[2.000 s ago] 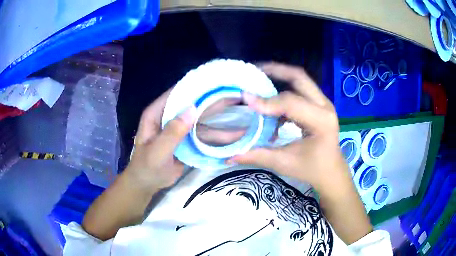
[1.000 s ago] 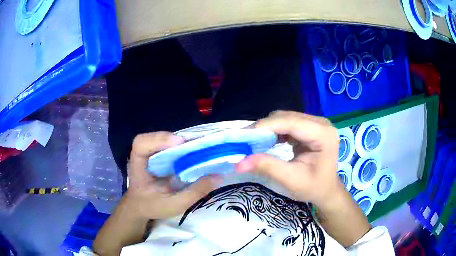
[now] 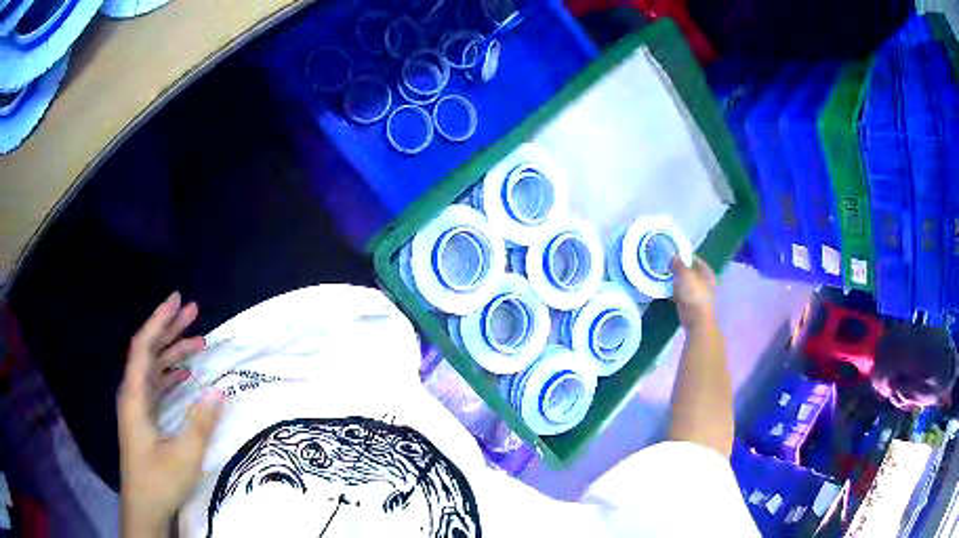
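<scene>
The green-rimmed tray (image 3: 689, 79) holds several stacks of assembled flanged rings (image 3: 461, 260), collars facing up, on a pale liner. My right hand (image 3: 694, 286) grips the brim of one assembled piece (image 3: 654, 255) at the tray's right side, over the stack there. Most of its fingers are hidden or small; whether the piece touches the stack I cannot tell. My left hand (image 3: 168, 405) is empty, fingers apart, over the left of my white shirt.
A blue bin (image 3: 363, 173) with loose narrow rings (image 3: 410, 128) adjoins the tray. Flat rings (image 3: 26, 79) lie on the tan bench (image 3: 126, 105) at upper left. Blue and green crates (image 3: 841, 179) stand at right. Part of a person (image 3: 913, 368) shows at far right.
The view has turned right towards the green-rimmed tray. The assembled piece is no longer between both hands; my right hand has moved to the tray with a piece, and my left hand has let go.
</scene>
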